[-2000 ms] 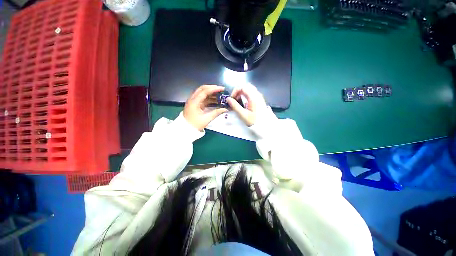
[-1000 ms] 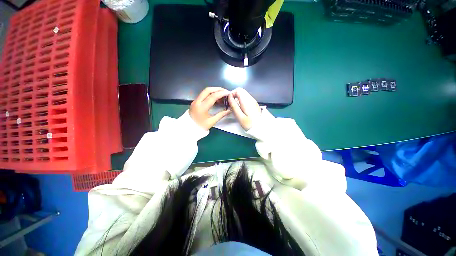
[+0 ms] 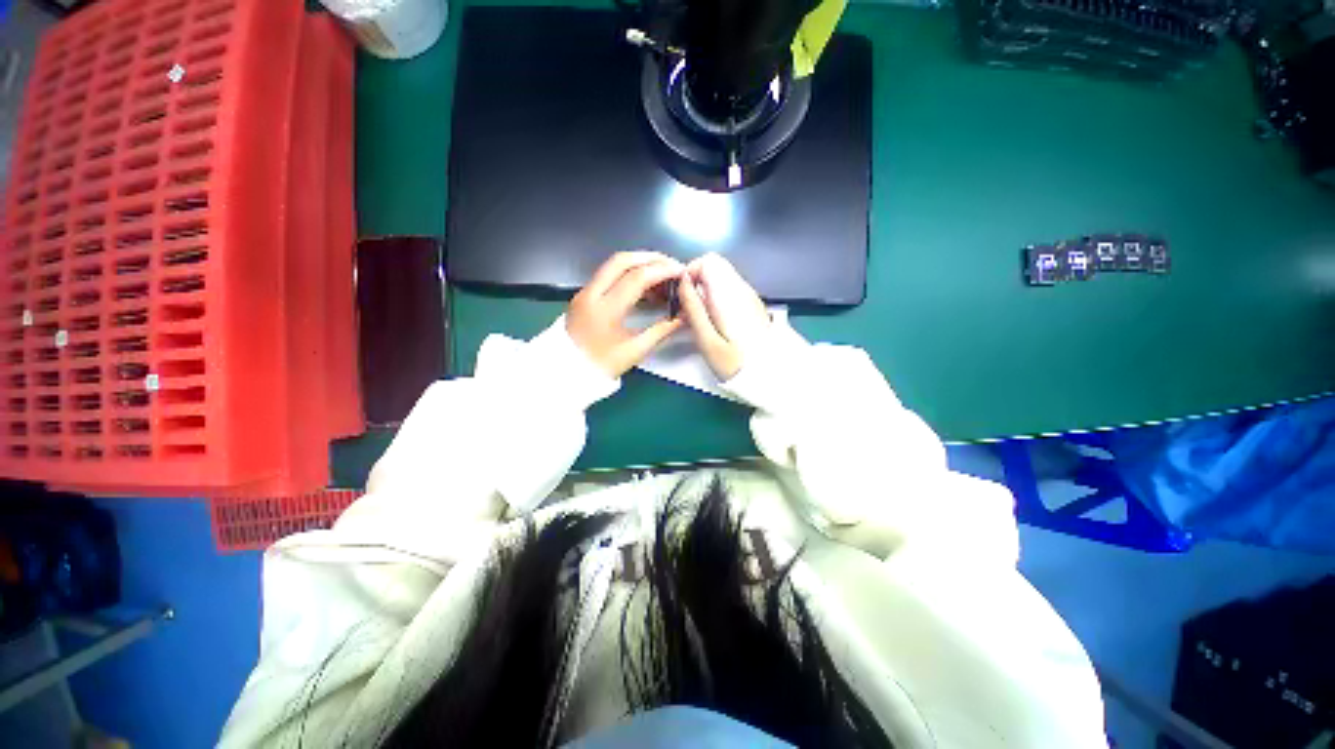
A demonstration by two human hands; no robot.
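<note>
My left hand (image 3: 621,313) and my right hand (image 3: 722,316) meet at the front edge of the black microscope base plate (image 3: 549,168). Between their fingertips they hold a small dark module (image 3: 675,297), mostly hidden by the fingers and seen edge-on. A white paper (image 3: 688,363) lies under the hands, partly covered by them. The microscope (image 3: 728,110) stands over the plate, and its bright light spot falls just beyond my fingertips. Several similar modules (image 3: 1079,262) lie in a row on the green mat to the right.
Red slotted crates (image 3: 271,278) stand stacked at the left. A dark flat phone-like slab (image 3: 400,329) lies between them and the plate. A white tub (image 3: 398,21) is at the back left. Black trays (image 3: 1083,32) are at the back right. Blue cloth (image 3: 1237,476) is beyond the mat's right front edge.
The module has turned from showing its marked face to edge-on between my fingers. My hands have drawn closer together. The view has shifted slightly.
</note>
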